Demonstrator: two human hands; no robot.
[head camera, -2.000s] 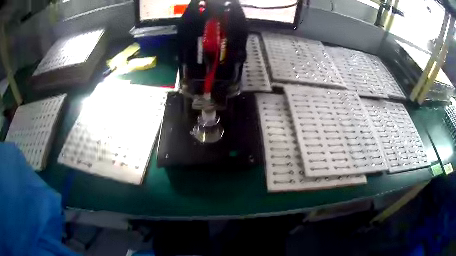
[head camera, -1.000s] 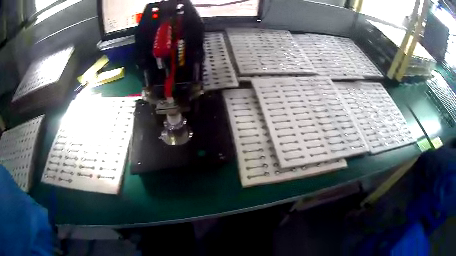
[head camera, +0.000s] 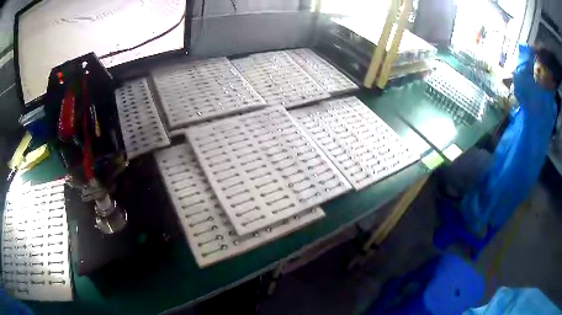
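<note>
Neither of my hands is in view. The black test fixture (head camera: 86, 104) stands at the left, with a red toggle clamp handle (head camera: 66, 114) on it. A shiny silver test cup (head camera: 109, 215) sits under its head, on the black base. Right of the fixture lie several white parts trays (head camera: 268, 169) with rows of dumbbell-shaped parts; some trays overlap. Another parts tray (head camera: 37, 243) lies left of the fixture. A small piece of blue sleeve shows at the bottom left corner, and light blue cloth at the bottom right.
A monitor (head camera: 101, 31) with a white screen stands behind the fixture. Yellow slips (head camera: 31, 157) lie at the left. Yellow posts (head camera: 387, 46) rise at the back. A person in a blue smock (head camera: 521, 144) is at the right, near a blue stool (head camera: 455, 286) and another tray (head camera: 456, 92).
My view has turned to the right, so the fixture and trays have shifted left. The person and stool at the right have come into view. The red box on the monitor no longer shows.
</note>
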